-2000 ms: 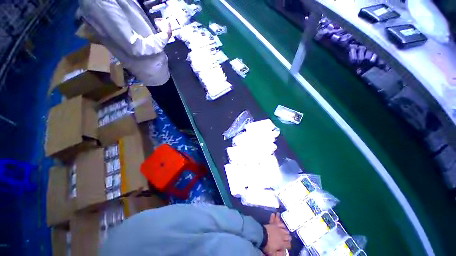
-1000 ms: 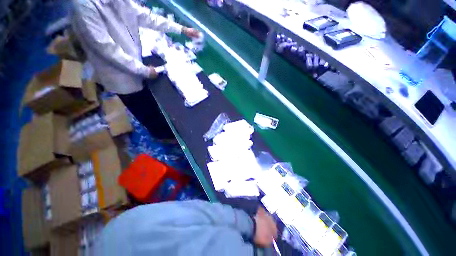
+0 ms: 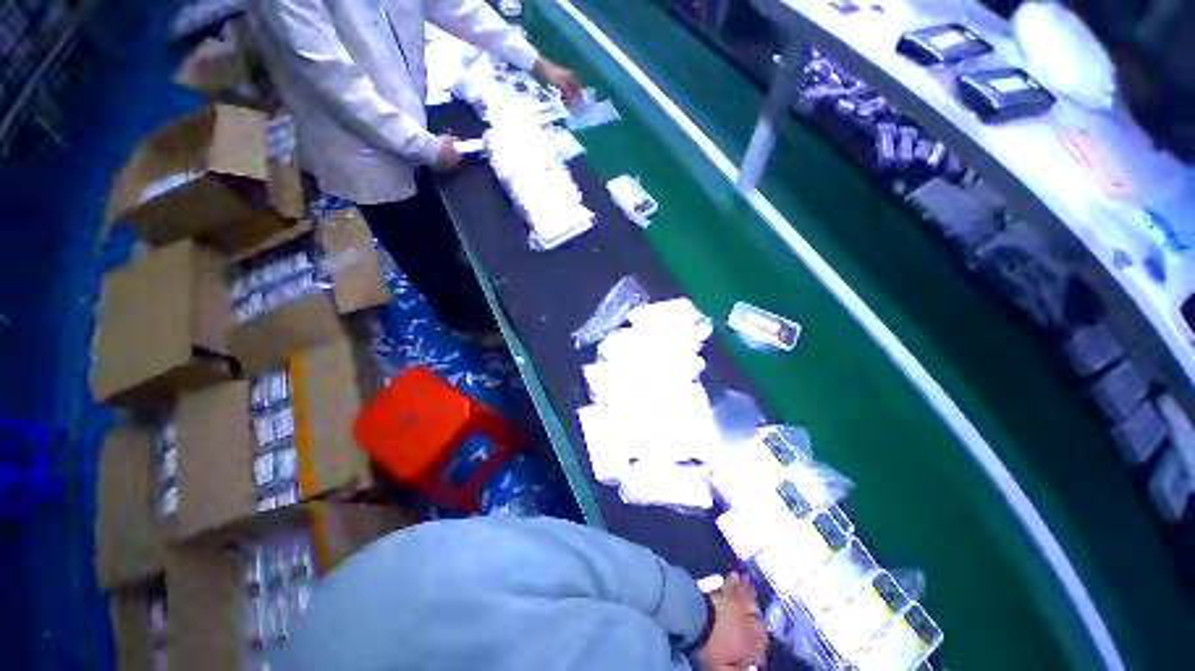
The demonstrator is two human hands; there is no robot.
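My left hand (image 3: 737, 627), in a grey-blue sleeve, is at the bottom edge, beside the left side of a row of open housings (image 3: 828, 535). Its fingers are partly cut off and blurred, and a small white edge shows by it; I cannot tell whether it grips anything. My right hand is out of the picture. The housings overlap in a slanting row, with green and yellow parts at their ends and clear plastic bags around them. A pile of stacked white shells (image 3: 649, 406) lies just beyond the row, with a crinkled bag at its far end.
The dark bench strip (image 3: 531, 291) edges a green conveyor belt (image 3: 917, 479) carrying a single unit (image 3: 763, 328) and another farther up. A coworker (image 3: 347, 92) stands at another white pile. Brown cartons (image 3: 157, 321) and a red stool (image 3: 422, 426) are at left. A raised white shelf (image 3: 1048, 144) is opposite.
The view has swung left and back right. My left hand stays low beside the row. The coworker's far hand now reaches toward the belt, by a clear bag.
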